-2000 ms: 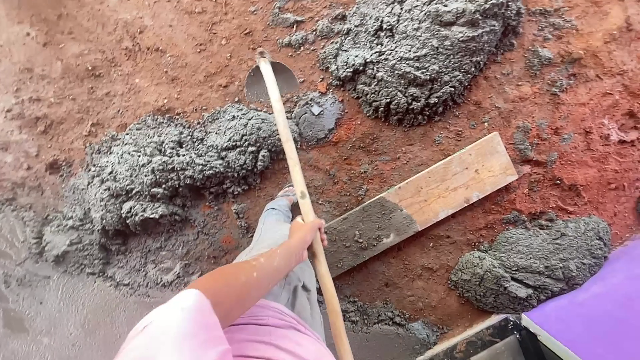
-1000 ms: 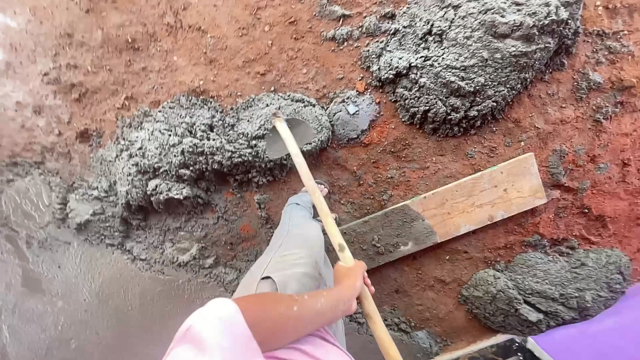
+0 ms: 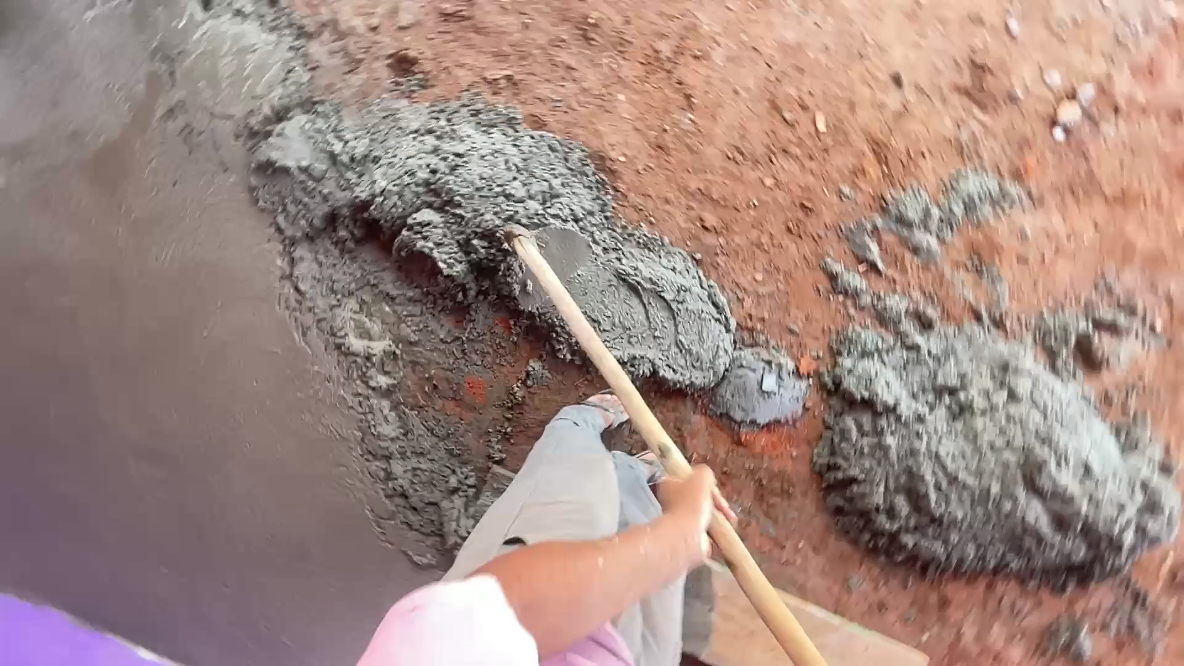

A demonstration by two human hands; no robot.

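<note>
My left hand (image 3: 696,504) is closed around the long wooden handle of a hoe (image 3: 629,393), which slants from the lower right up to the middle of the view. The hoe's rounded, grey-coated blade (image 3: 560,257) rests at a long mound of wet grey mortar (image 3: 462,171). Right of the blade, the mortar surface looks smoothed, with curved marks. A small flat patch of mortar (image 3: 760,387) adjoins the mound's right end. The lower end of the handle runs out of the frame, and my right hand is not seen.
A larger mortar heap (image 3: 990,453) lies at right on reddish soil (image 3: 721,120). Smooth wet grey surface (image 3: 185,388) spreads at left. My trousered legs (image 3: 555,490) are below the mound; a wooden board (image 3: 814,624) lies at the bottom, and something purple (image 3: 65,634) shows at lower left.
The hoe's blade has gone from the soil beyond the mound's right end onto the mortar, then farther left along it. My left hand keeps hold of the handle. The view has turned strongly.
</note>
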